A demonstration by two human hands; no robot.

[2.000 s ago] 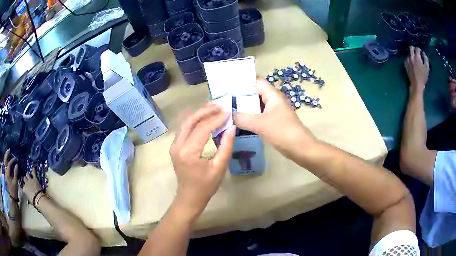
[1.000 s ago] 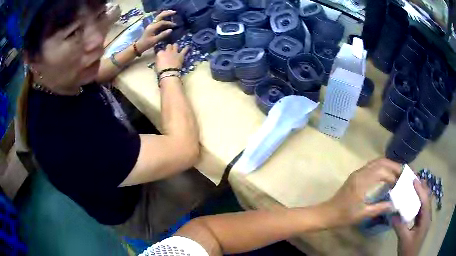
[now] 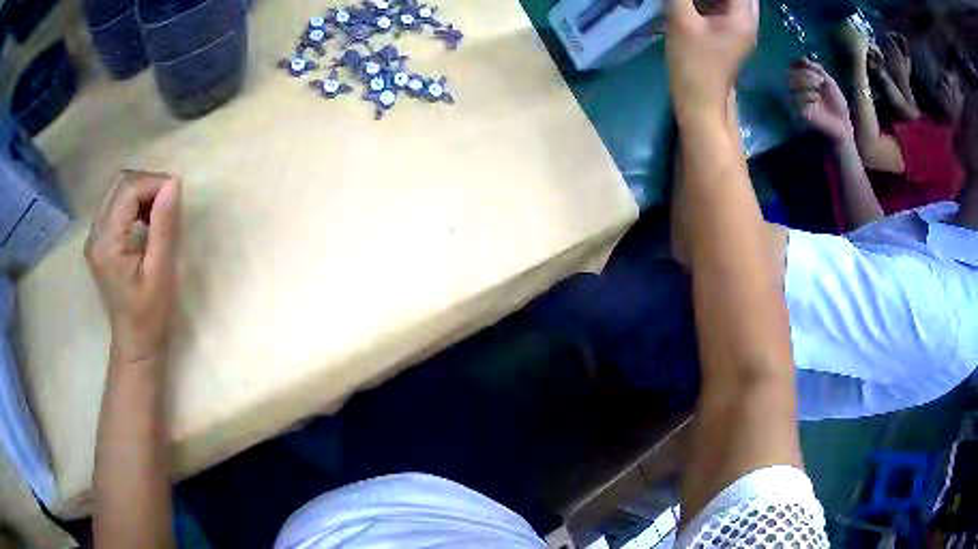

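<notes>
My left hand (image 3: 134, 252) is over the left part of the kraft-paper table (image 3: 354, 236). Its fingers are loosely curled, with a gap at the thumb, and no object shows in it. My right hand (image 3: 713, 54) is at the top edge, partly cut off, over the green surface. Its fingertips and any object in them cannot be made out. A white retail box (image 3: 606, 38) with a dark product picture lies just left of my right hand; I cannot tell whether they touch.
Small dark brackets (image 3: 375, 54) with whitish dots lie at the table's upper middle. Dark housings (image 3: 193, 54) stand stacked at upper left. Another box (image 3: 27, 214) and a white sleeve (image 3: 21, 402) are at the left edge. Co-workers sit at right. A carton (image 3: 633, 466) is below the table.
The view has swung right. My hands, together around a box with open flaps before, are now far apart. My right hand is out over the green surface, beside a box there.
</notes>
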